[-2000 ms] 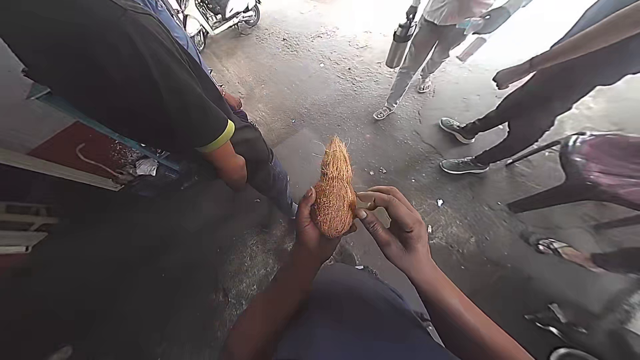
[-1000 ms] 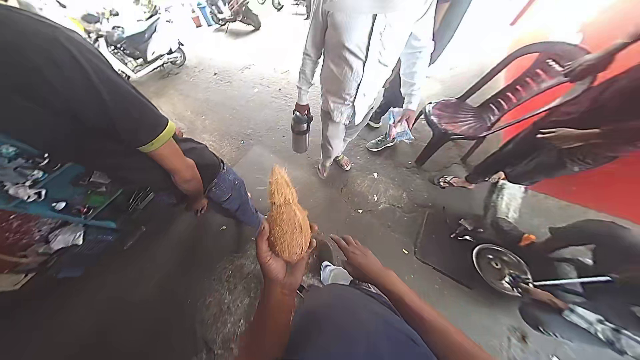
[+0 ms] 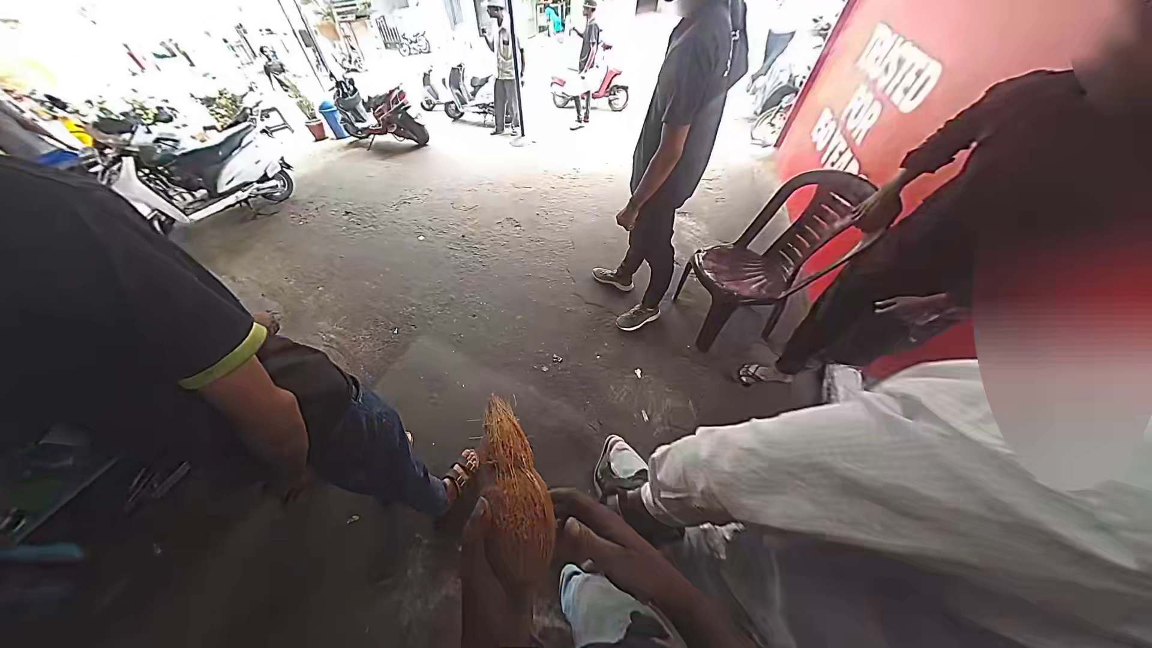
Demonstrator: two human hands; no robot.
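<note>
A husked coconut (image 3: 520, 504) with brown fibre and a pointed tuft stands upright at the lower middle of the head view. My left hand (image 3: 490, 576) is wrapped around its lower left side, thumb along the husk. Just right of the coconut is my right hand (image 3: 607, 540), its fingers bent toward the husk; whether the fingertips touch it cannot be told. Shadow darkens both palms.
A person in a dark shirt (image 3: 117, 297) is close on the left. Light trousers (image 3: 810, 459) of another person reach in from the right. Beyond are a plastic chair (image 3: 742, 274), a standing person (image 3: 684, 117), a red wall (image 3: 900, 117) and a parked white scooter (image 3: 216, 166).
The view has swung up toward the street. A person in light clothes, standing ahead one second ago, is now close at the right. My right hand's fingers have come nearer the coconut.
</note>
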